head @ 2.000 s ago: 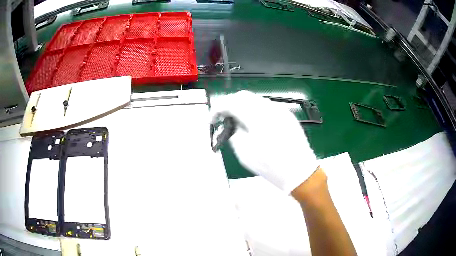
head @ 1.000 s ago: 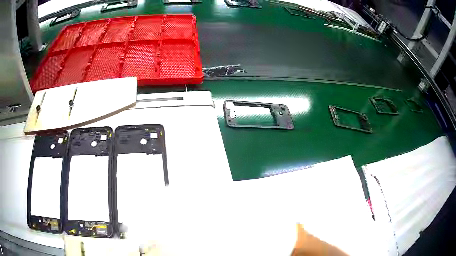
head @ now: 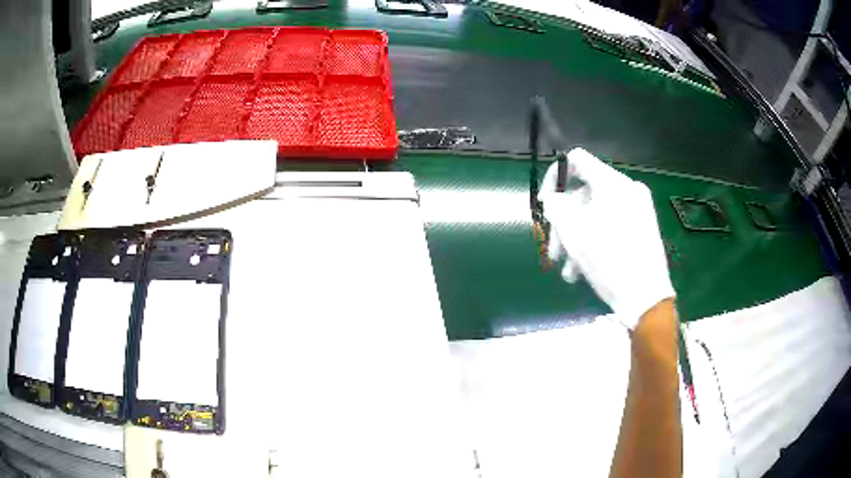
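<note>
My right hand (head: 611, 233), in a white glove with bare forearm behind it, holds a phone middle frame (head: 537, 177) above the green conveyor (head: 495, 271). The held frame is seen nearly edge-on and is blurred. Three black phone middle frames stand side by side at the left on the white infeed belt (head: 317, 317); the rightmost one (head: 225, 327) shows white through its large window. The far guide plate (head: 205, 177) lies just beyond them. My left hand is not in view.
A red perforated tray (head: 322, 154) lies beyond the far guide plate. More frames lie on the conveyor, one at the right (head: 700, 227). White foam (head: 765, 327) covers the near right, with a red-and-black thin item (head: 692, 392) in its gap.
My right hand has moved from the near edge of the belt up over the conveyor and now holds a frame lifted off it. The row of three frames has shifted left.
</note>
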